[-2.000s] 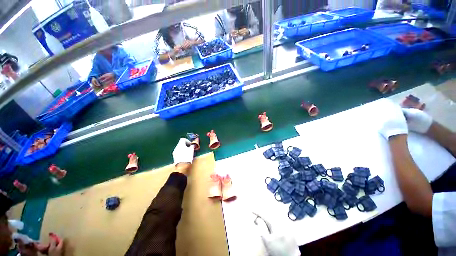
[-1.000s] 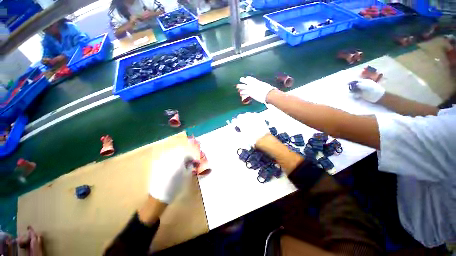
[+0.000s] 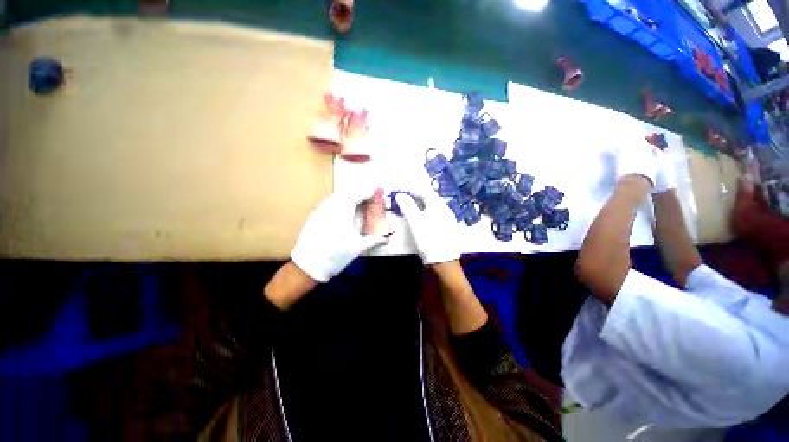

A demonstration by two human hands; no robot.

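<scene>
My left hand [image 3: 333,233], in a white glove, holds a pink moulded body piece [image 3: 375,213] over the near edge of the white sheet. My right hand [image 3: 429,226], also gloved, holds a dark looped part [image 3: 400,201] between its fingertips, just right of the body piece. The two parts are close together; whether they touch is hard to tell. A heap of dark looped parts [image 3: 493,183] lies on the white sheet [image 3: 407,104] to the right. Two body pieces with red tops [image 3: 354,136] stand side by side at the seam of the two sheets.
A tan cardboard sheet [image 3: 173,147] lies at the left, with a single dark part [image 3: 45,75] on it. The green conveyor [image 3: 450,43] runs beyond, carrying spaced body pieces [image 3: 569,74]. At the right, a neighbour's gloved hands [image 3: 642,164] work. Blue totes [image 3: 636,28] stand behind.
The view has turned down and right. My left hand has brought a body piece near my body. My right hand has left the heap with a dark part. The neighbour's hands have come together.
</scene>
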